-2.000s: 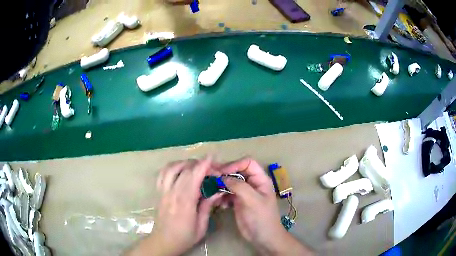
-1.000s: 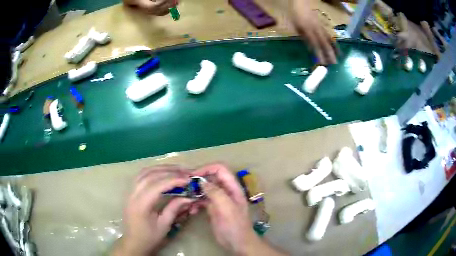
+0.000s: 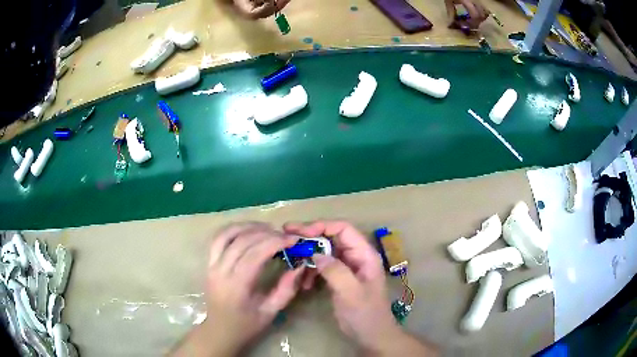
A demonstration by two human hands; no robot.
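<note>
My left hand [image 3: 244, 279] and my right hand [image 3: 346, 275] hold a part-filled housing [image 3: 323, 245] between them at the lower middle. Its white rim shows at the right end, with a blue battery cell [image 3: 302, 249] inside. The fingers hide most of it. A battery-and-board assembly [image 3: 393, 249] lies on the brown bench just right of my right hand, its thin wires running down to a small green board [image 3: 400, 309].
A green conveyor belt [image 3: 230, 171] crosses beyond the bench, carrying white housings and blue cells. A shell pile [image 3: 31, 296] lies at left, several shells [image 3: 493, 265] at right, and a black coil [image 3: 613, 207] on white paper. Another person's hands [image 3: 466, 12] are across the belt.
In my hands, the blue cell now shows with a white housing rim around its right end. The camera view has shifted. Across the belt, a hand has drawn back and the blue part by the right-hand housing is gone.
</note>
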